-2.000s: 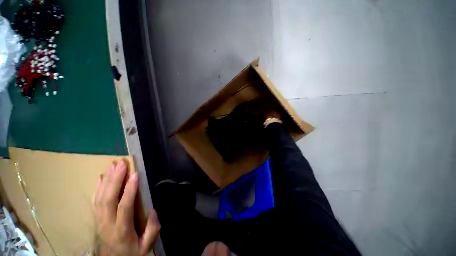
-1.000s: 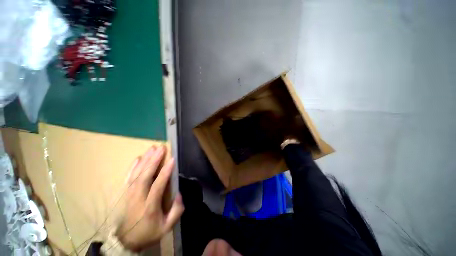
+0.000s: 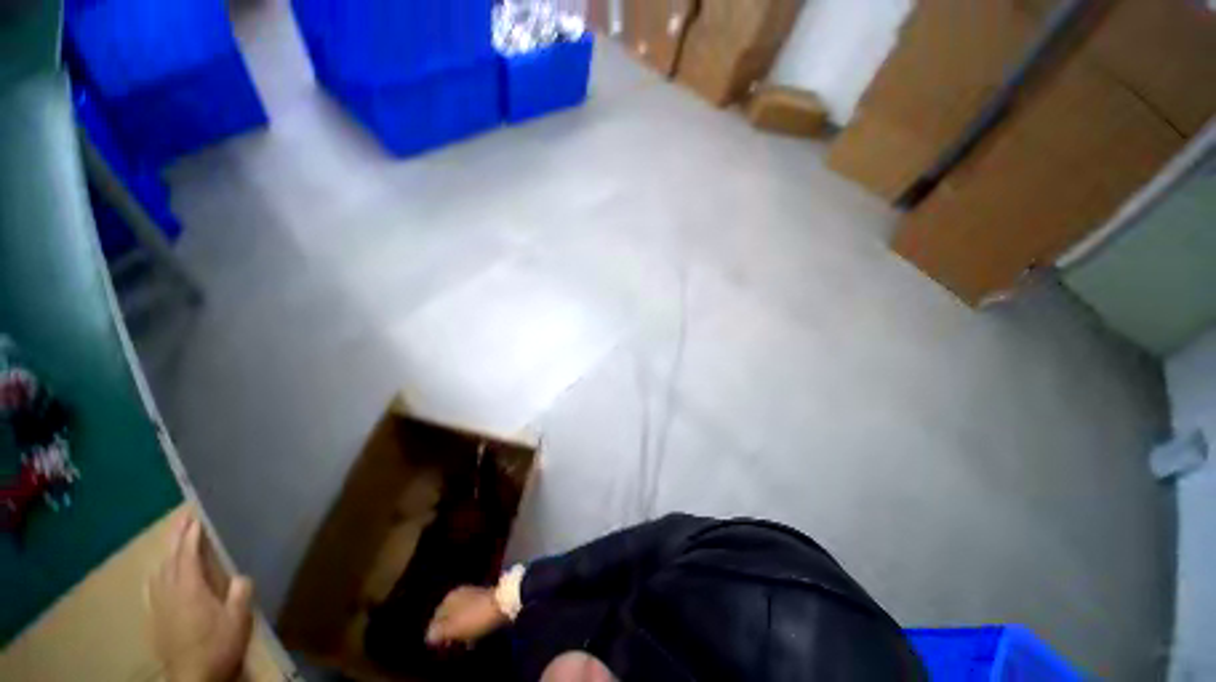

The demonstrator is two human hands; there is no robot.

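An open brown carton (image 3: 334,553) stands on the floor beside the bench. Dark cables (image 3: 430,576) form a black mass inside it. My right hand (image 3: 467,616) is at the carton's near side, fingers curled on the dark cables; the fingertips are partly hidden and blurred. My left hand (image 3: 200,606) is at the lower left, resting on the cardboard (image 3: 100,600) at the bench edge, empty, fingers apart and partly cut off by the picture's bottom edge.
The green bench top (image 3: 67,267) runs along the left, with a red and black wire bundle (image 3: 34,460). Blue crates (image 3: 427,93) stand at the top left, stacked cartons (image 3: 1027,173) at the upper right. Another blue crate (image 3: 967,650) is at the lower right.
The view has swung up and right, showing more floor, crates and cartons. My right hand, deep in the carton before, now shows at its near side, curled on the cables. My left hand stays at the bench edge.
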